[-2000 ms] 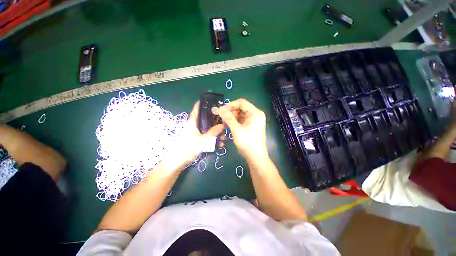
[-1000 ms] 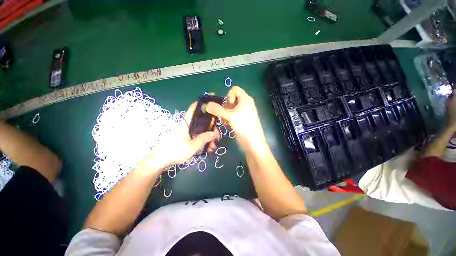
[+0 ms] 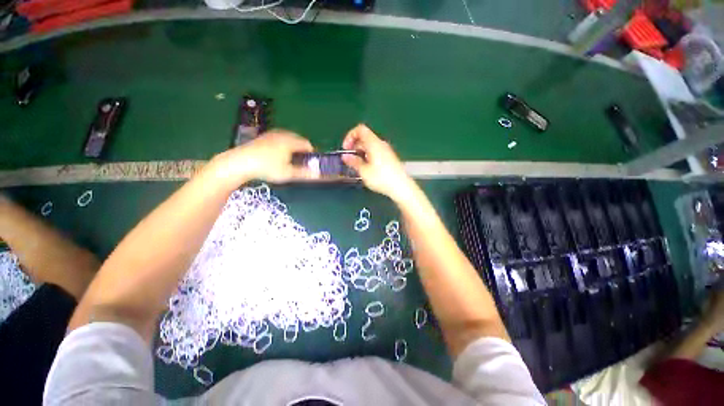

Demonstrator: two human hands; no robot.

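Note:
A black oblong handheld unit point(image 3: 329, 165) lies crosswise between my two hands, over the pale marked strip. A pale patch shows on its left half. My left hand point(image 3: 274, 155) grips its left end, and my right hand point(image 3: 370, 158) grips its right end with the fingertips. The large heap of thin white rings point(image 3: 262, 273) lies nearer me, below my hands. Several loose rings point(image 3: 381, 266) lie to the right of the heap. The side of the unit turned away from me is hidden.
Beyond the pale strip point(image 3: 492, 169), black units point(image 3: 252, 119) lie spaced apart on the green surface. Stacked black blister trays point(image 3: 571, 270) stand at the right. A neighbour's arm point(image 3: 44, 238) is at the left, and another person's maroon sleeve point(image 3: 687, 369) is at the lower right.
Both hands have moved forward from over the bench to the pale strip, and the unit has turned from upright to crosswise. The view has tilted up, showing more beyond the strip.

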